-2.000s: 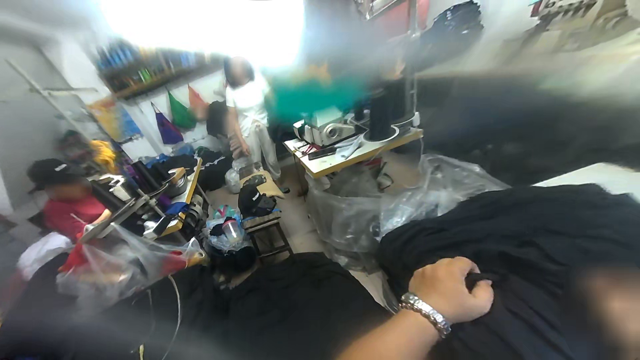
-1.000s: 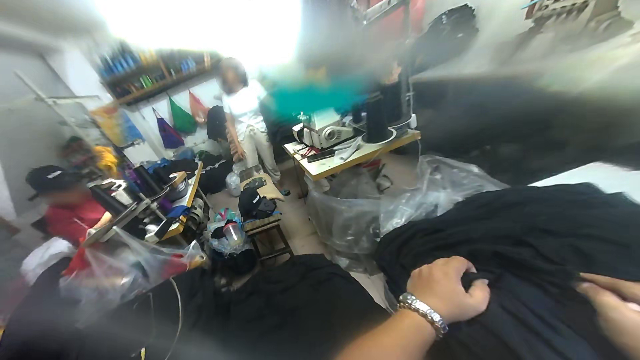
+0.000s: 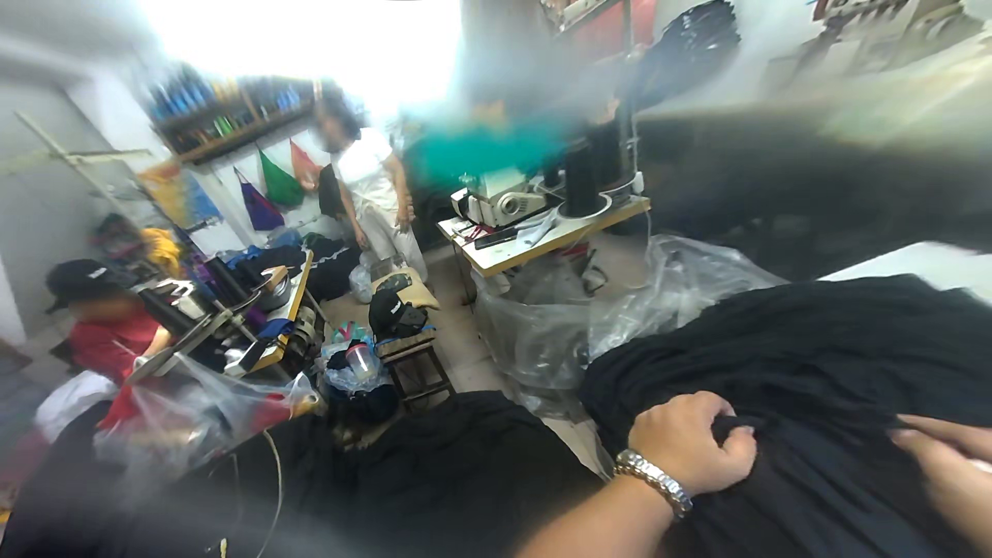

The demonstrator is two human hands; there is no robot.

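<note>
Black fabric [image 3: 821, 333] lies in a gathered heap at the right, over a white surface. My left hand [image 3: 690, 446], with a metal link bracelet on the wrist, has a fold of this cloth pinched between thumb and fingers. At the right edge, my right hand [image 3: 949, 465] is partly cut off by the frame; its thumb and fingers pinch the same cloth. A small white thing shows by its fingers, too little of it to name. More black fabric [image 3: 480, 465] spreads across the lower middle and left.
Clear plastic bags [image 3: 535, 333] stand beside the heap. Beyond them is a sewing machine [image 3: 504, 203] on a table [image 3: 535, 248] with black thread cones. A wooden stool [image 3: 418, 364] holds a black cap. One person [image 3: 372, 178] stands behind; another, in red [image 3: 116, 341], sits left near a machine table.
My right hand, a blur at the lower right edge two seconds ago, came up to the cloth and has since shifted slightly right. My left hand keeps its grip in about the same place.
</note>
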